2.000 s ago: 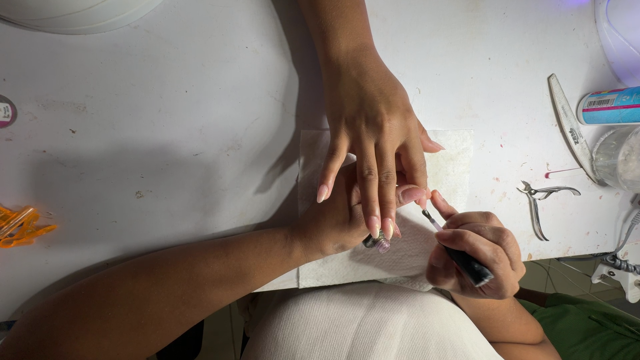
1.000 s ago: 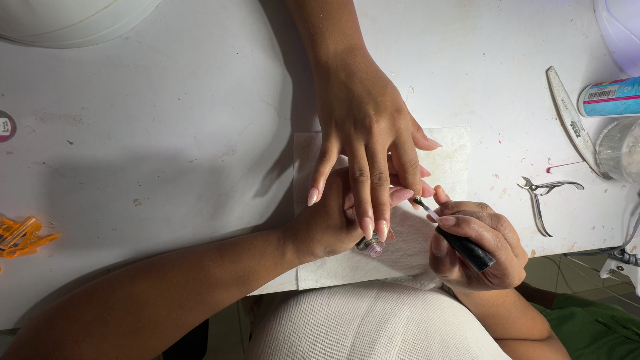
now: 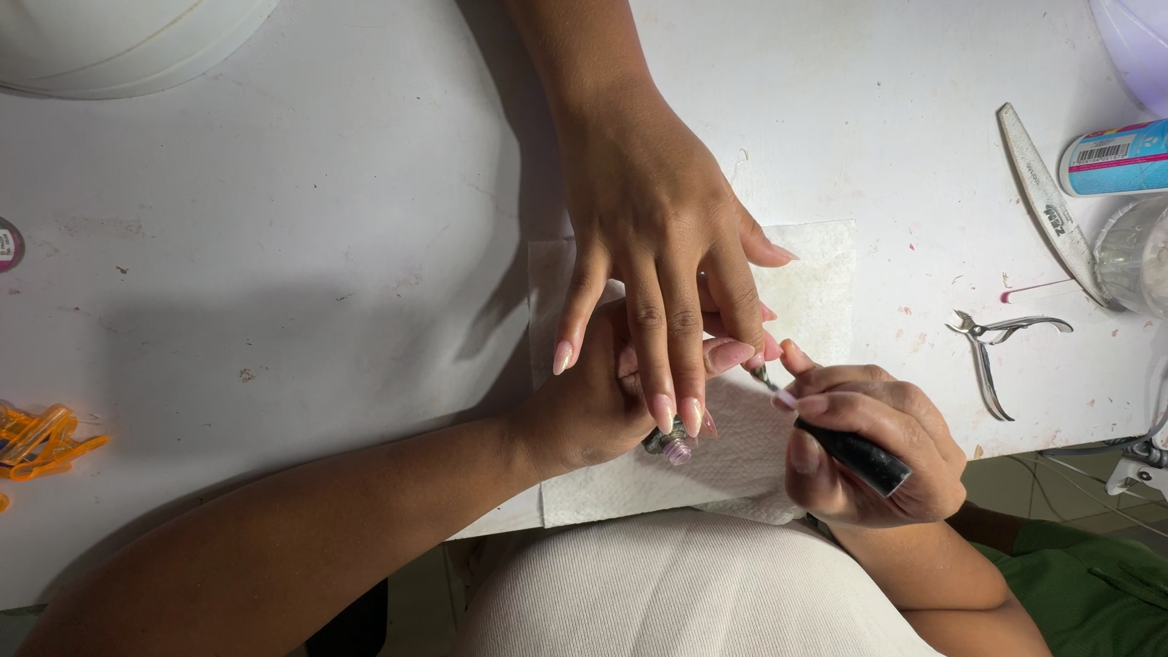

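Another person's hand (image 3: 671, 219) reaches in from the top, palm down, with long, shiny pale-pink nails. Beneath it, my left hand (image 3: 593, 392) supports its fingers, thumb by the index fingertip; my other left fingers are largely hidden. An open nail polish bottle (image 3: 673, 445) shows its threaded neck beside my left hand, under the person's middle fingertips. In my right hand (image 3: 871, 438) is a nail polish brush with a black cap handle (image 3: 853, 456), its bristles at the person's index fingernail. A white paper towel (image 3: 630, 497) lies below the hands.
To the right lie metal cuticle nippers (image 3: 984, 351), a curved nail file (image 3: 1045, 201), a blue and white bottle (image 3: 1118, 160) and a clear container (image 3: 1136, 255). Orange plastic clips (image 3: 46, 443) are at far left, a white rounded object (image 3: 128, 41) at top left. A lamp clamp or similar fitting grips the right table edge.
My right hand has shifted slightly, and the brush tip has moved from just off the person's index fingertip to its nail. My left hand still supports the person's fingers.
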